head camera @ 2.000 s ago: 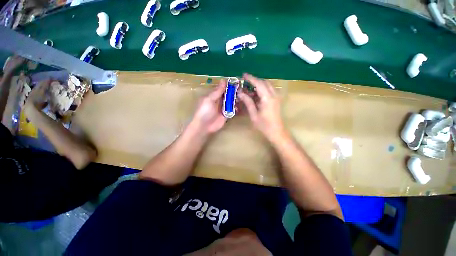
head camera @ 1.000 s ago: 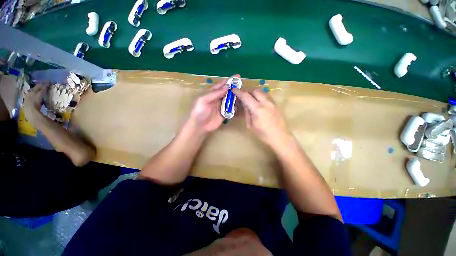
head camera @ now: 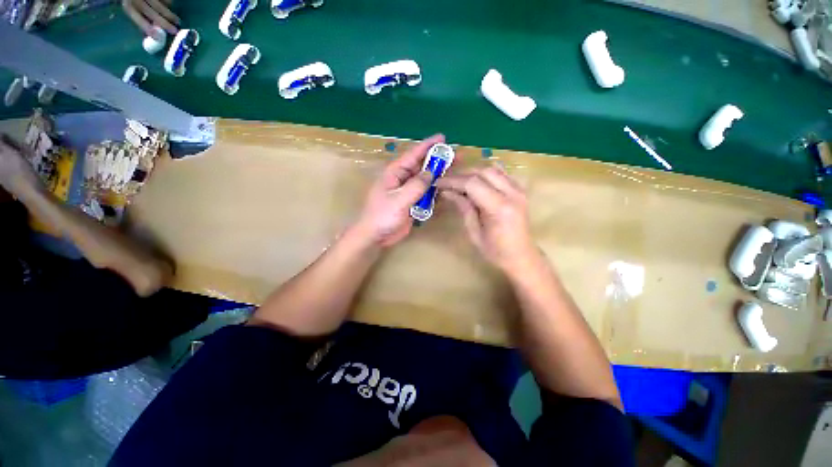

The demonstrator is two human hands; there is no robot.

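Observation:
A white filled housing (head camera: 442, 157) with a blue battery strip inside is held above the cardboard worktop cover (head camera: 274, 201), open side up and tilted slightly right at its top. My left hand (head camera: 397, 202) grips it from the left, with the thumb across the blue strip. My right hand (head camera: 493, 208) is at its right side, fingers bent and fingertips at the housing's edge. Whether the right fingers pinch a small part or wire is too small to tell.
The green conveyor belt (head camera: 438, 50) carries several filled housings (head camera: 393, 77), several plain white shells (head camera: 507, 95) and a thin white stick (head camera: 648, 148). A shell pile (head camera: 754, 256) lies right. A metal bar (head camera: 100, 77) and another person's arm (head camera: 91, 233) are left.
The parts on the belt have shifted left. The housing has tilted, and my left thumb has moved onto the blue strip. My right fingers have drawn back to its side. Another hand has appeared at upper left.

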